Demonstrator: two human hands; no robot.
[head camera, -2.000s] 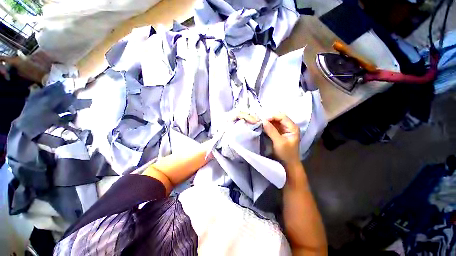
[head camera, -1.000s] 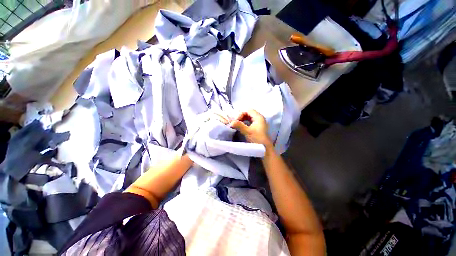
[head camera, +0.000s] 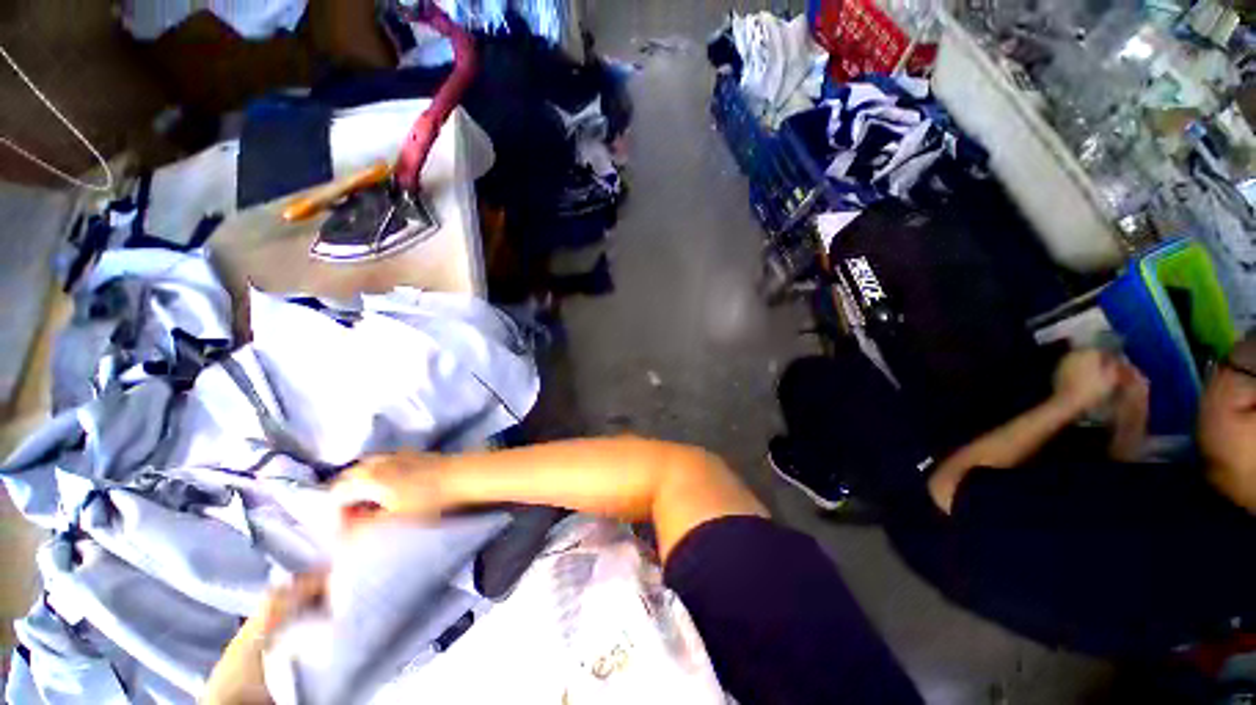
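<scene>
A heap of light grey-blue fabric pieces lies on the pale table at the left. A blurred grey-blue piece is between my hands at the near edge of the heap. My right hand is at the top of this piece, with its fingertips partly hidden. My left hand is low at the left, blurred and partly covered by the cloth; its fingers are at the edge of the piece.
A steam iron with a red-wrapped hose and an orange-brown stick rests on the table end, by a dark cloth square. Across the grey aisle sits a person in black. A blue crate and red basket stand beyond.
The view has swung to the right, so the heap and iron now show at the left and the seated person has come into view. The cloth in my hands has changed shape.
</scene>
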